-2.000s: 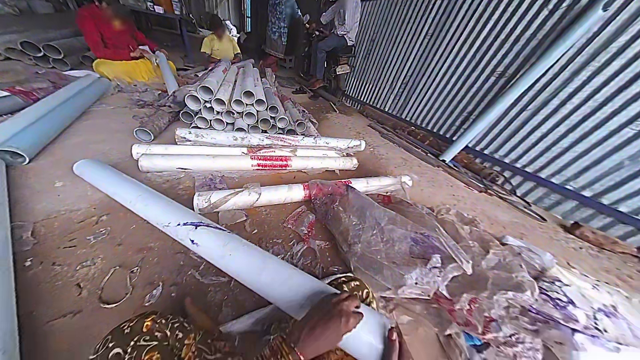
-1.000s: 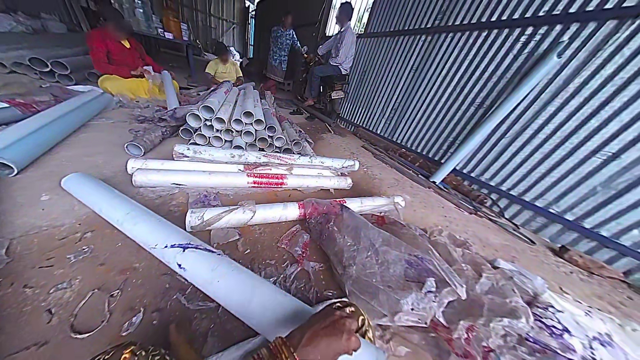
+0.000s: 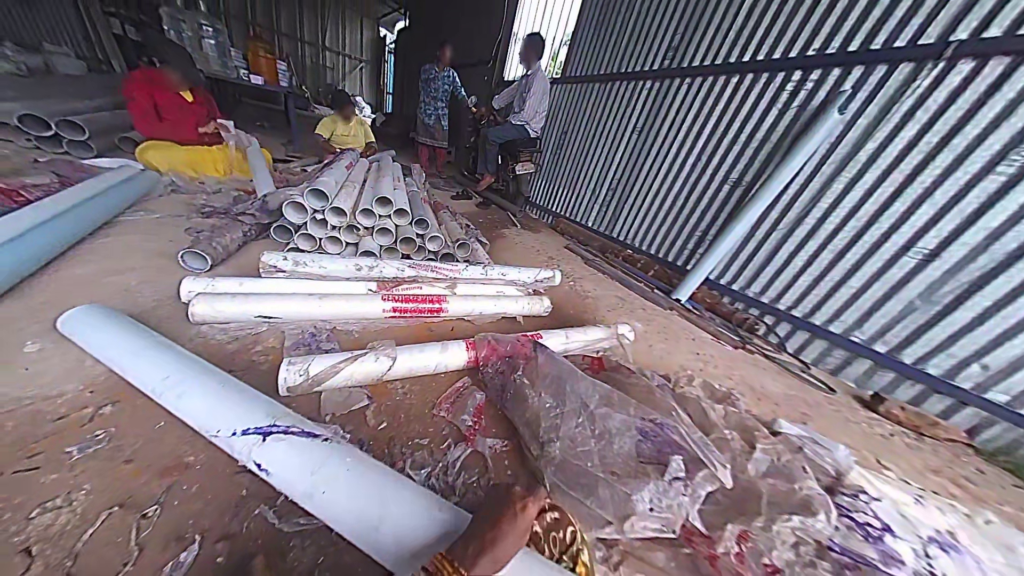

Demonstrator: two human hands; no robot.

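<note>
A long pale blue-white pipe (image 3: 264, 432), marked with purple streaks, slants from the left down to the bottom edge. Over its near part lies my left hand (image 3: 504, 520), with bangles at the wrist. Its fingers are blurred, so their hold on the pipe cannot be made out. Gold-and-dark patterned cloth (image 3: 560, 538) shows just right of that hand. My right hand is out of view. Beyond the pipe, a white pipe partly wrapped in film (image 3: 424, 360) lies on the ground. Crumpled clear plastic film (image 3: 608, 432) covers its right part and spreads to the right.
Several white pipes (image 3: 360, 308) lie crosswise ahead, before a stack of pipes (image 3: 384, 200). A large blue pipe (image 3: 64, 216) is at left. A person in red (image 3: 172, 108) and one in yellow (image 3: 346, 132) sit behind; two more are farther back. A pipe leans on the corrugated wall (image 3: 800, 160).
The view has tilted up. My right hand's fingers, on the near part of the pipe two seconds ago, are out of sight. My left hand remains over the pipe.
</note>
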